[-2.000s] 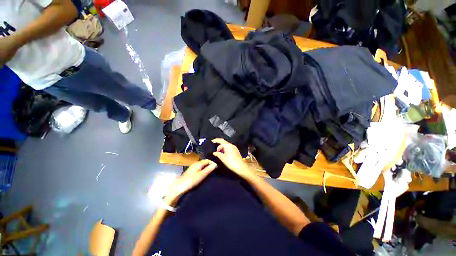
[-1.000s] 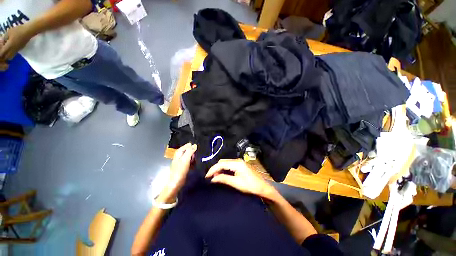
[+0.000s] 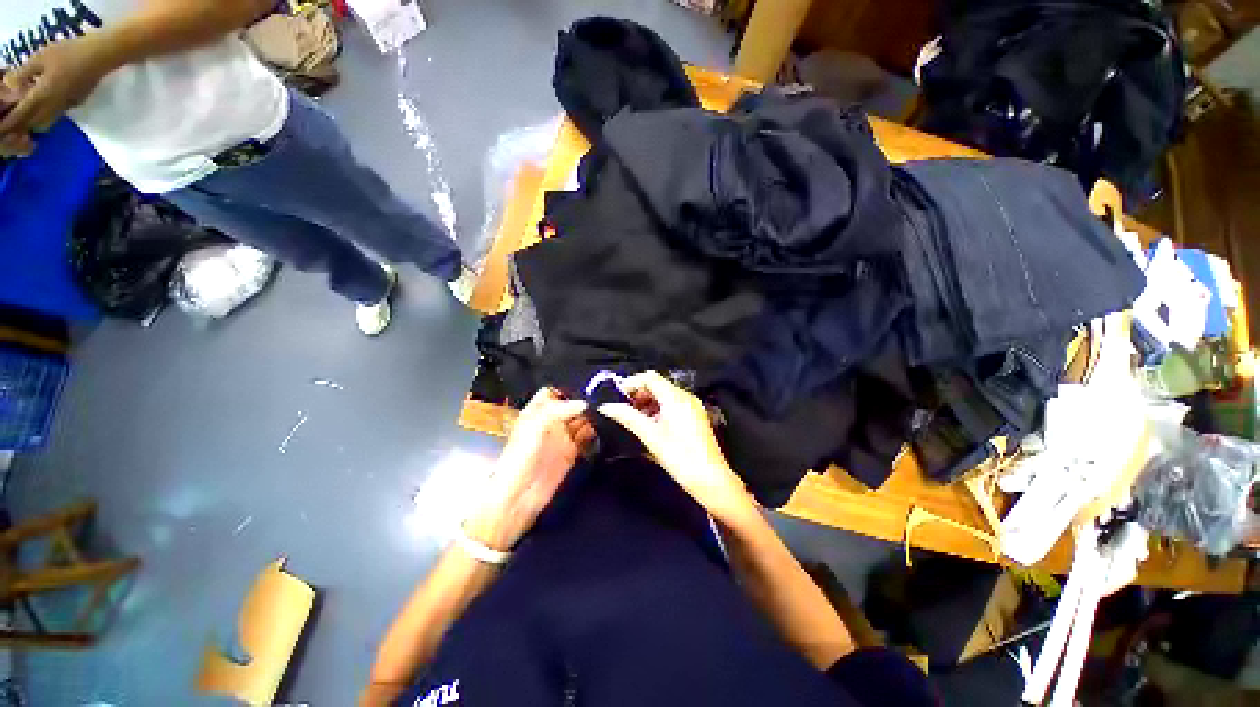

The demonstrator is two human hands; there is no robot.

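Note:
A heap of dark garments [image 3: 636, 276] covers the near-left end of the wooden table [image 3: 857, 503]. A grey-blue garment [image 3: 1023, 256] lies flatter at the heap's right. My left hand [image 3: 553, 439] and my right hand [image 3: 663, 421] are close together at the heap's front edge. Both pinch a small part of dark cloth between fingertips. A short piece of white drawcord [image 3: 601, 381] shows just beyond my fingertips. The rest of the held cloth merges with my dark shirt, so its outline cannot be told.
A person [image 3: 180, 111] in a white top stands at the upper left. White strips [image 3: 1071, 463] and clear plastic bags [image 3: 1202, 483] lie at the table's right end. Cardboard [image 3: 263, 635] and a wooden stool [image 3: 55, 573] are at lower left. Black bags [image 3: 125, 249] stand near the person.
A second ago my hands were farther apart, with the white cord loop lying open on the cloth. Now they have come together at the cord, which is mostly hidden. The view has shifted slightly.

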